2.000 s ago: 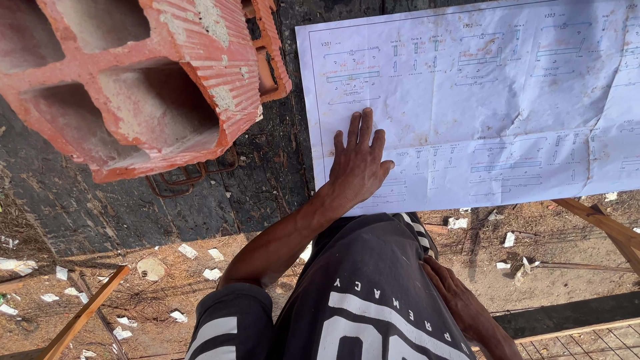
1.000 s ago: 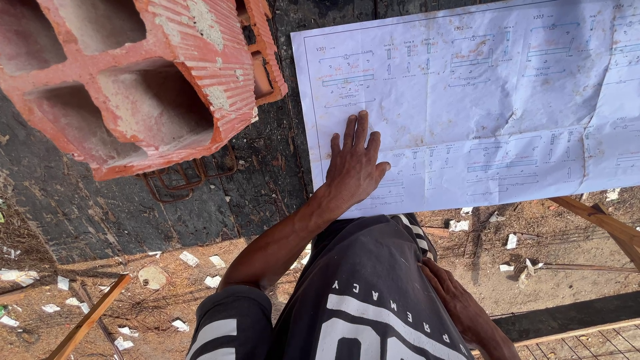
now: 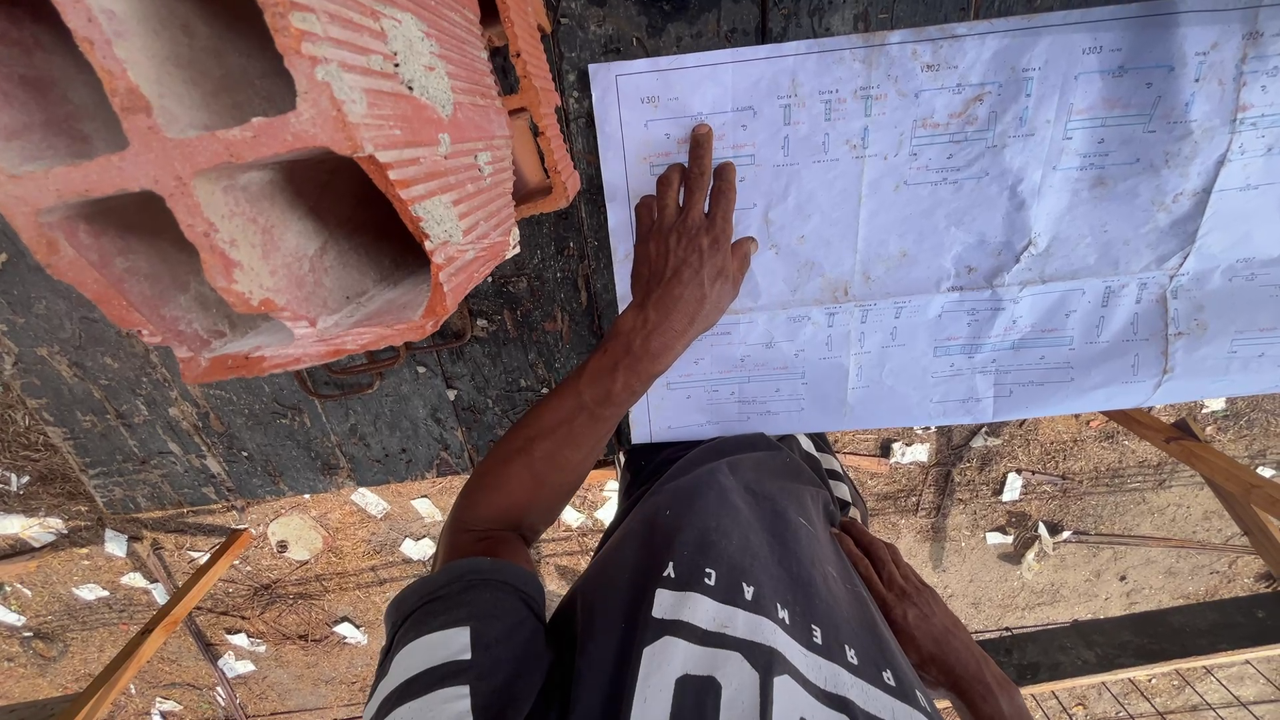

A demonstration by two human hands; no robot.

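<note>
A creased paper construction drawing (image 3: 940,220) with small beam diagrams and writing lies spread on dark wooden boards. My left hand (image 3: 690,235) rests palm down on its left part, the middle finger reaching a diagram near the top left corner. Nothing is held in it. My right hand (image 3: 890,590) lies against my side on the dark shirt, partly hidden by the cloth, so its fingers show only in part. Left of the paper, a large hollow clay brick (image 3: 400,170) rises close to the camera.
Another hollow brick (image 3: 535,110) stands behind the large one. Bent steel bars (image 3: 350,375) lie on the dark boards (image 3: 520,340). Below are sandy ground with paper scraps (image 3: 370,502), a slanted timber (image 3: 160,630) at left, crossed timbers (image 3: 1200,460) at right and a dark board (image 3: 1130,635).
My left hand has shifted slightly up the drawing, its middle finger now over the diagram in the corner. My right hand stays at my side.
</note>
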